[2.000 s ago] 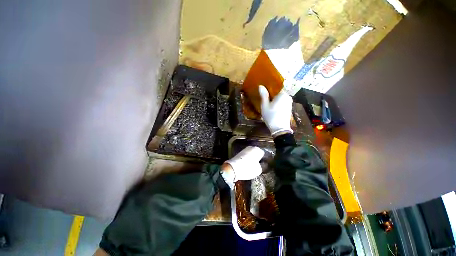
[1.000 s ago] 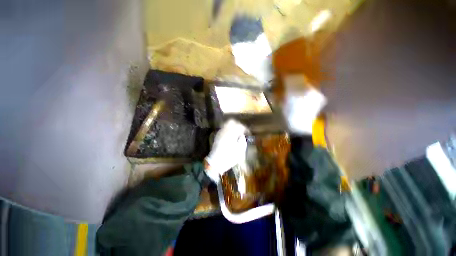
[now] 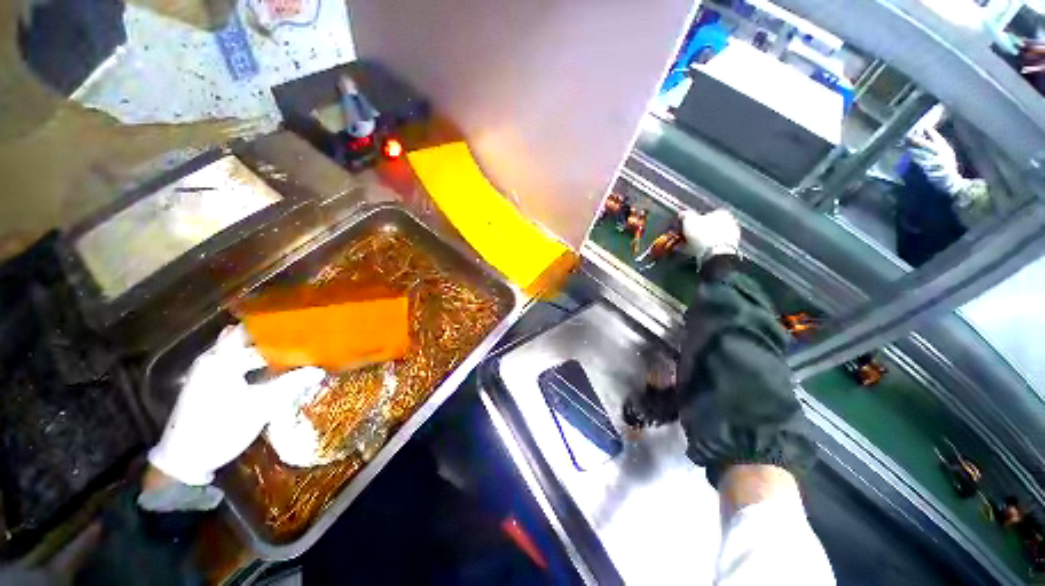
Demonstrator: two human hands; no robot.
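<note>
My left hand (image 3: pixel 224 401), in a white glove, holds the orange shield sheet (image 3: pixel 332 330) by its left end over the wire tray (image 3: pixel 458 372). Copper wire offcuts (image 3: pixel 441 275) fill the tray, with a silver-white crumpled patch (image 3: pixel 304 435) on them. My right hand (image 3: pixel 712 232), small and gloved, is over the green conveyor belt (image 3: pixel 756 269) at a wound coil (image 3: pixel 665 243). Its fingertips are too small to tell whether it grips the coil. The solder pot (image 3: pixel 172 223) shows a bright rectangular surface at the left.
The parts tray (image 3: pixel 653 504) holds a dark flat object (image 3: pixel 581 414) and dark coils (image 3: pixel 653 395). A yellow guard strip (image 3: pixel 487 218) curves beside the grey panel. A black box with a red light (image 3: pixel 361 132) stands behind. Metal rails border the conveyor. Another person's gloved hand (image 3: pixel 945 160) shows beyond.
The view has swung right. The orange sheet has passed from my right hand to my left and is now above the wire tray. My right hand has moved out over the conveyor.
</note>
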